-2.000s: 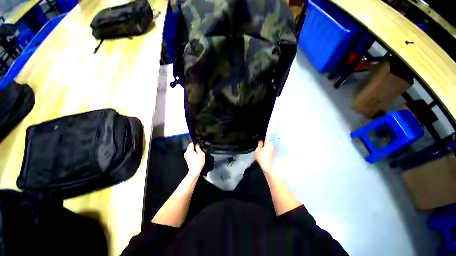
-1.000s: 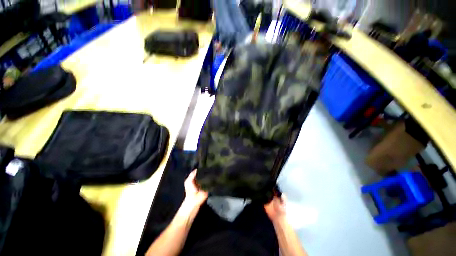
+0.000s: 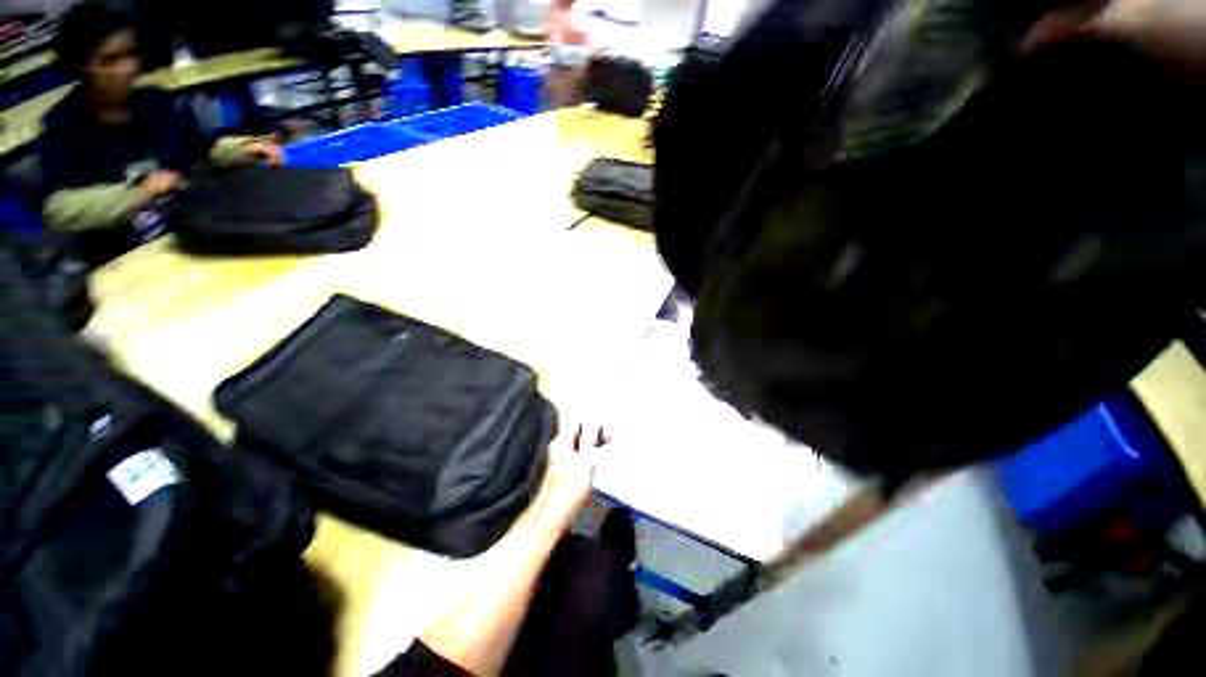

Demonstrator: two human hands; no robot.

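Note:
The camouflage backpack (image 3: 913,278) is raised close to the camera at the upper right, nearly black, with a green blotched patch near its top. A blurred part of my right hand (image 3: 1124,29) shows at the upper right edge, against the bag's top, and appears to grip it; most of it is cut off. My left hand (image 3: 571,466) is away from that bag, low beside the right end of a black backpack (image 3: 397,410) lying flat on the long table. Its fingers are washed out by glare.
A person (image 3: 113,146) sits across the long table (image 3: 463,265) by another black backpack (image 3: 271,209). Dark bags with a white label (image 3: 143,474) fill the lower left. A small dark bag (image 3: 615,192) lies farther back. A white-topped table (image 3: 714,463) adjoins; a blue bin (image 3: 1078,463) stands right.
The backpack has moved from in front of my lap up to the right, closer to the camera. My left hand has let go of it. The view has turned left, bringing a person into sight.

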